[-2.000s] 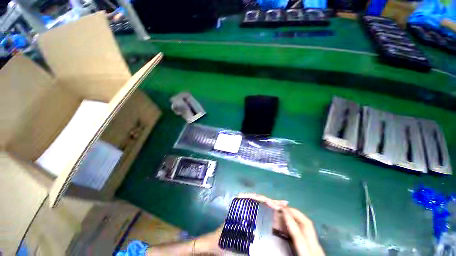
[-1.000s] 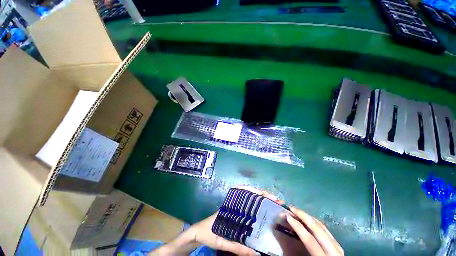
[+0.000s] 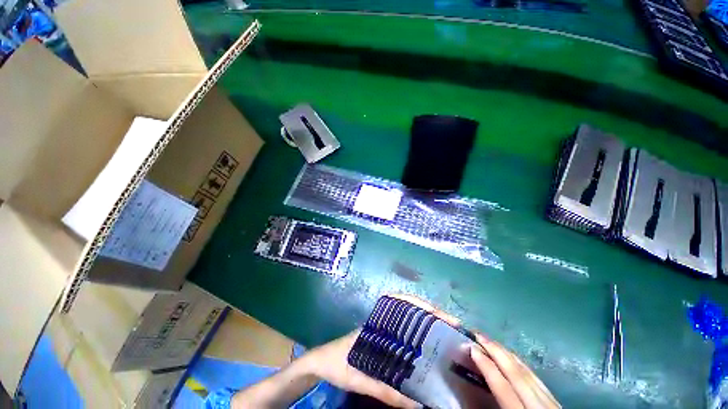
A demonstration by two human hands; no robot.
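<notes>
My left hand (image 3: 343, 366) and my right hand (image 3: 515, 375) hold a fanned, stepped stack of grey back covers (image 3: 431, 351) at the bottom centre. The left hand is around its left end and underside. The right fingers lie on the top cover, near its dark strip. The stack's lower end is cut off by the frame edge. Tweezers (image 3: 614, 335) lie on the green bench to the right. A clear strip (image 3: 447, 224) with rows of tiny pieces and a white label (image 3: 377, 202) lies beyond the hands. An open handset (image 3: 310, 246) lies to the left.
An open brown carton (image 3: 215, 144) stands at the left. A single cover (image 3: 310, 133) and a black stack (image 3: 441, 152) lie farther back. Cover stacks (image 3: 666, 204) stand at the right, with blue film scraps (image 3: 706, 319) below. A black parts tray (image 3: 682, 40) is at the upper right.
The view has tilted down and shifted, so the bench things sit higher than before. The covers are more widely fanned than two seconds ago. Both hands still hold them.
</notes>
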